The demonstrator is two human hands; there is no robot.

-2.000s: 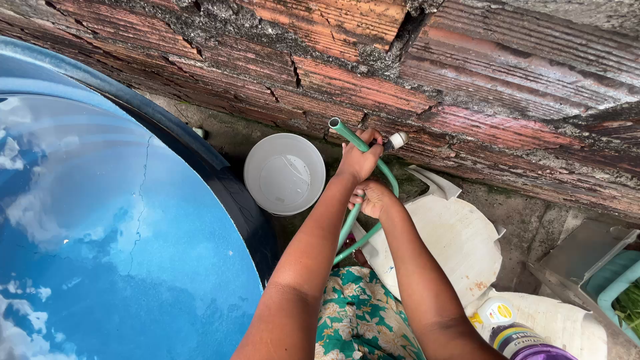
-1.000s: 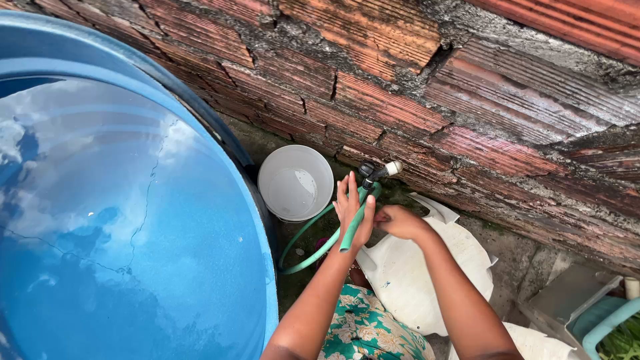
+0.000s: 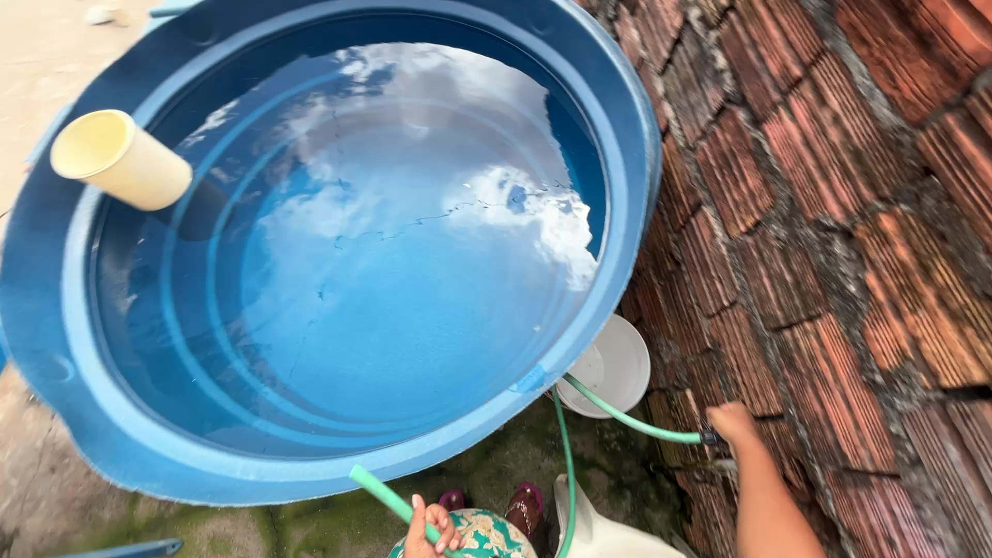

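Note:
My left hand (image 3: 435,528) is closed around a green garden hose (image 3: 380,492) near its free end, which points up toward the rim of a blue water tank (image 3: 256,469). The tank holds water that reflects clouds. At the right, my right hand (image 3: 732,425) is on the tap (image 3: 711,438) by the brick wall, where the hose's other end is attached; the fingers' exact hold is hard to see. From the tap the hose runs left past a white bucket (image 3: 628,364), and a stretch of it hangs down beside my feet.
A cream plastic pipe piece or cup (image 3: 124,159) rests on the tank's left rim. The rough brick wall (image 3: 814,271) rises along the right. A white plastic object (image 3: 612,527) lies near my feet on mossy ground (image 3: 496,465).
My hands have moved apart; earlier both were together near the tap. The left now holds the hose's free end by the tank. The view has turned toward the tank.

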